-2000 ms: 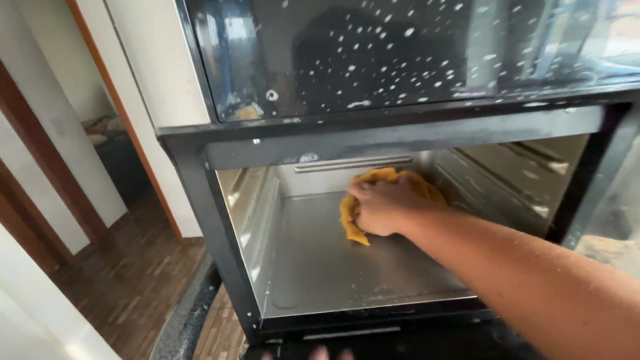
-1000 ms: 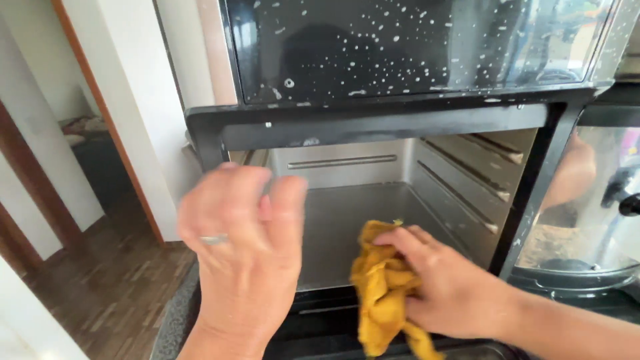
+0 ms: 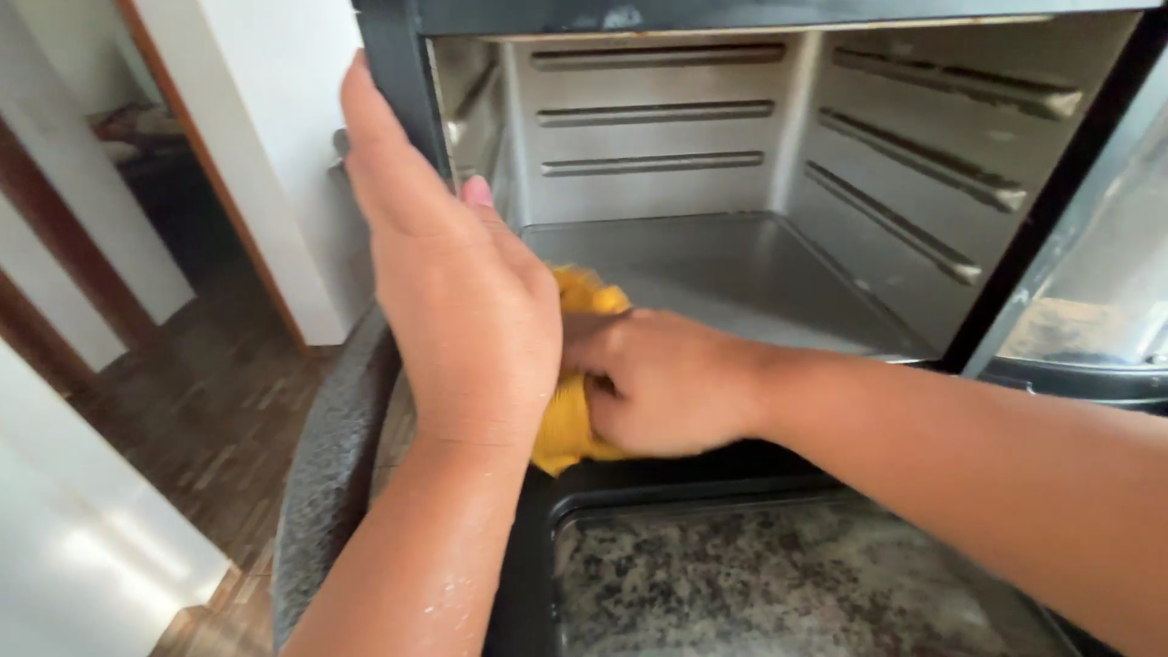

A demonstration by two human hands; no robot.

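Observation:
My right hand (image 3: 671,383) grips a yellow cloth (image 3: 570,415) at the front left of the oven opening, near the lower edge. Raised in front of the oven's left frame is my left hand (image 3: 456,283), its fingers pointing up against or beside the frame; it holds nothing that I can see and hides part of the cloth. Behind the hands the metal oven cavity (image 3: 730,265) shows its flat floor and ribbed side and back walls. Below, the open oven door (image 3: 776,575) has a glass pane with dark speckled marks.
A grey speckled counter edge (image 3: 333,456) curves along the left of the oven. Beyond it lie a wooden floor (image 3: 219,383) and a white wall (image 3: 274,155) with brown trim. A clear-sided appliance (image 3: 1095,301) stands close on the right.
My right hand has brought the cloth from deep inside the oven out to its front left. My left hand has come up to the left frame. The view has moved closer and lower.

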